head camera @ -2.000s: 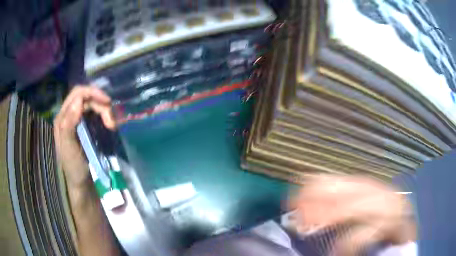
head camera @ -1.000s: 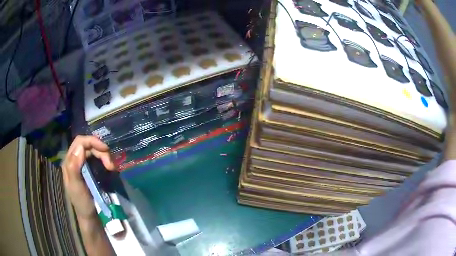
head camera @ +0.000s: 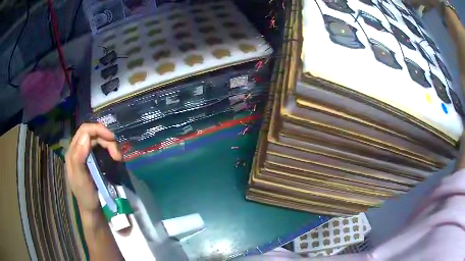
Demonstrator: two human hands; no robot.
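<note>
My left hand (head camera: 87, 155) is curled around the far end of a long pale and black dispenser or fixture (head camera: 133, 243) at the lower left. The dispenser has a grey lever (head camera: 101, 179), a green tape band (head camera: 117, 205) and a white end block (head camera: 121, 222). My right hand (head camera: 434, 4) is small and cut off by the top right edge, beyond the loaded foam tray (head camera: 352, 76); its fingers and any hold are unclear. That tray carries rows of black wired components (head camera: 385, 52) and tops a tall tray stack (head camera: 326, 158).
A mostly unfilled foam tray (head camera: 148, 86) lies on a film-wrapped stack (head camera: 173, 109) at the rear. Board-backed trays (head camera: 13, 188) stand at the left. A small white box (head camera: 184, 226) lies on the green mat (head camera: 204, 178). A perforated sheet (head camera: 331, 234) is low at the bench edge.
My right hand has gone from a blur at the lower right, two seconds ago, to the top right beyond the tray stack. My left hand stays on the dispenser. The camera view has shifted.
</note>
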